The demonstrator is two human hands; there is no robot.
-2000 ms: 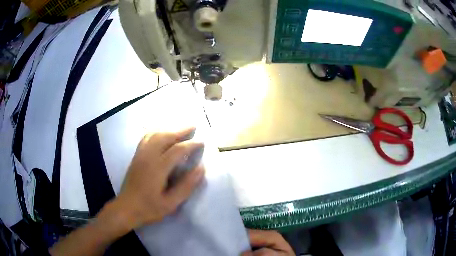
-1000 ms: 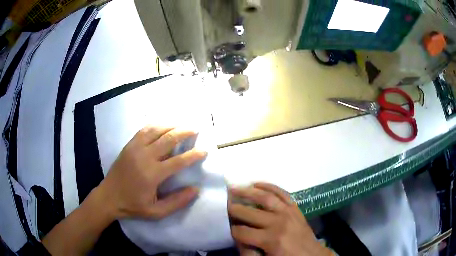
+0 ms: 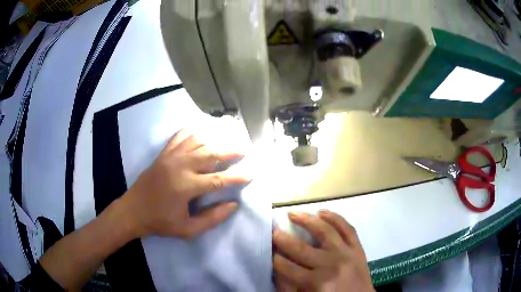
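Note:
A pale fabric panel [image 3: 228, 256] lies under the machine head, over a black piece [image 3: 109, 165] whose border shows at its left and upper edges. My left hand [image 3: 183, 191] lies on the panel with fingers spread, palm down, left of the needle area. My right hand [image 3: 320, 251] rests at the panel's right edge, fingers bent, partly on the white table; whether it grips the edge is unclear. The sewing machine head [image 3: 228, 57] is above. The needle and presser foot are lost in the lamp glare.
Red-handled scissors [image 3: 475, 178] lie right on the beige bed [image 3: 371, 159]. Long white and black pieces [image 3: 51, 125] overlap at left. A green control panel [image 3: 457, 80] is at upper right. Green measuring tape [image 3: 423, 256] runs along the front edge. Fabric [image 3: 451, 276] shows below it.
The camera view has shifted, with the machine head larger now. My right hand has come up from the lower edge to the panel's right edge. My left hand has flattened and spread on the panel.

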